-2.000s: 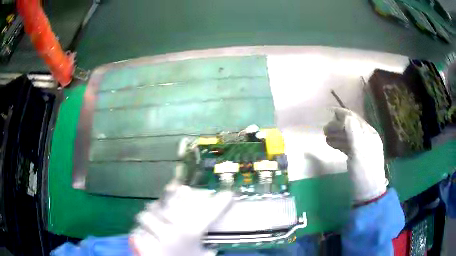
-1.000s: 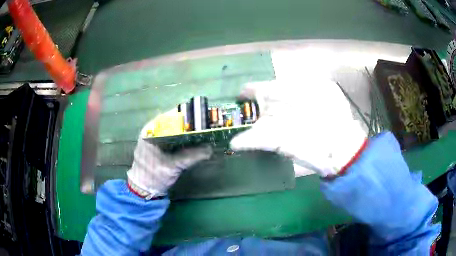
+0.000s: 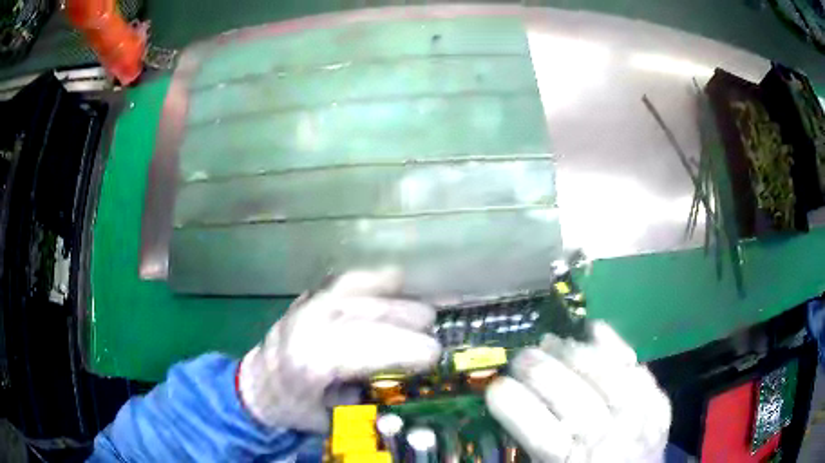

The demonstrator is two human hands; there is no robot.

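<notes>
A green circuit board [image 3: 452,407] is held low at the bottom centre, component side up. Yellow blocks [image 3: 355,434] stand at its left corner, and a dark finned part [image 3: 493,321] lies along its far side. My left hand [image 3: 348,348] in a white knit glove is closed over the board's left part. My right hand [image 3: 583,398], also gloved, grips the board's right part. The fingertips are partly hidden and slightly blurred. The board's near edge is cut off by the picture's bottom.
A dull green mat [image 3: 362,127] lies on a shiny metal plate [image 3: 615,136]. Thin strips [image 3: 706,181] lie at right beside a bin of small pieces [image 3: 764,163]. Black racks [image 3: 54,208] stand at left, an orange-red post [image 3: 109,36] at upper left. A red piece [image 3: 728,420] is at lower right.
The board has moved from over the mat down to the near edge and been turned, so its component side faces up. Both hands moved with it. The view has tilted lower.
</notes>
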